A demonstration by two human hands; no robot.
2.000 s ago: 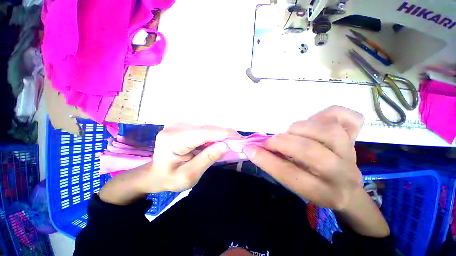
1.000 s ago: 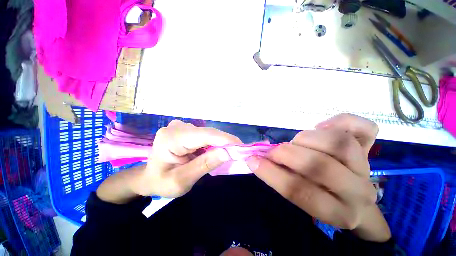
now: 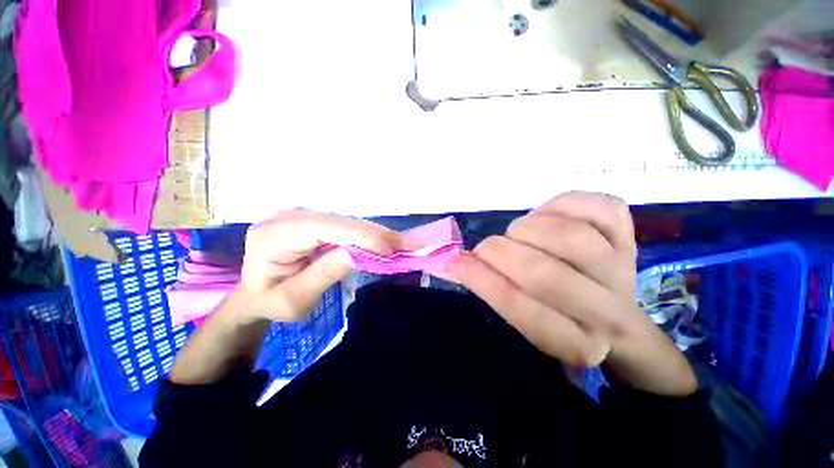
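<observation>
A small folded pink piece is held between my two hands, in front of the table's front edge and above my lap. My left hand pinches its left end between thumb and fingers. My right hand is at its right end, with thumb and fingertip on the cloth. The piece is doubled, with its layered edges showing and an upper corner standing up. Parts of its ends are hidden by my fingers.
A hot-pink pile lies at the table's left. Brass-handled scissors lie right of the machine bed, below orange-blue snips. Pink pieces lie at the right edge. Blue baskets stand below, with light-pink pieces over the left one.
The view has shifted, so the table things sit further left and up. More of the pink piece now shows between my hands, with its corner raised. My right fingers have shifted on its right end.
</observation>
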